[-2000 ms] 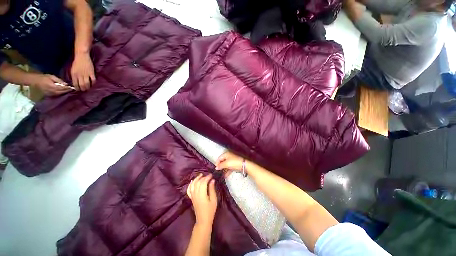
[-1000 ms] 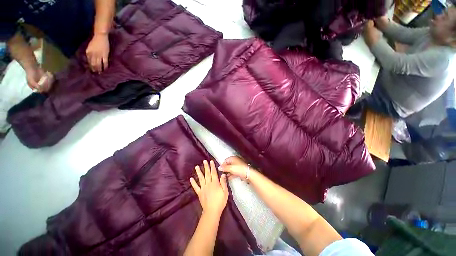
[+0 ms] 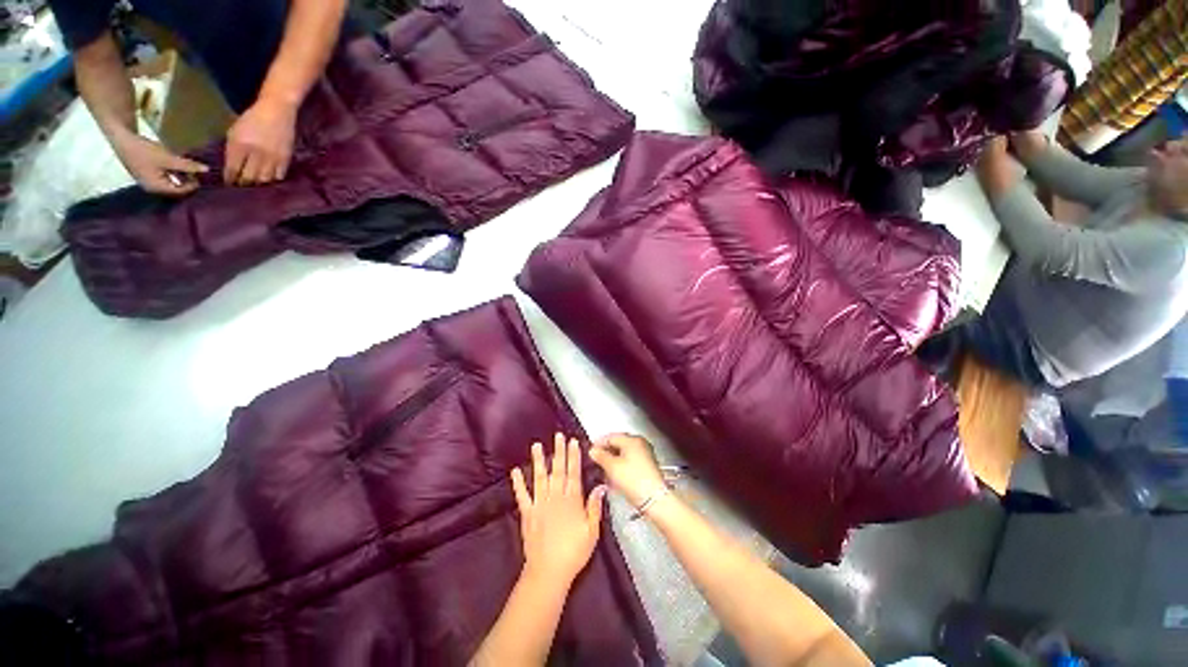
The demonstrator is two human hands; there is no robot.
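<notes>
A shiny burgundy puffer vest (image 3: 306, 482) lies flat in front of me, its hem edge to the right and its zip placket (image 3: 326, 567) running across it. My left hand (image 3: 558, 511) lies flat on the vest near the hem, fingers extended, holding nothing. My right hand (image 3: 628, 469) is curled at the hem edge, right beside my left, fingertips together. Whether they pinch the fabric or a thread is too small to tell. A thin dark, glinting thing (image 3: 672, 470) shows beside my right hand; I cannot tell whether I hold it.
Folded burgundy vests (image 3: 769, 326) lie beyond my right hand. A black and burgundy garment heap (image 3: 860, 91) is behind them. At upper left another person's hands (image 3: 261, 141) work on a vest (image 3: 482, 111), beside a dark flat rectangle (image 3: 433, 249). A person in grey sits at right, near a wooden stool (image 3: 990, 424).
The dark bunched fabric both hands gripped at the hem is released. My left hand has flattened on the vest; my right stays at the edge. The view has shifted, moving the scene rightward.
</notes>
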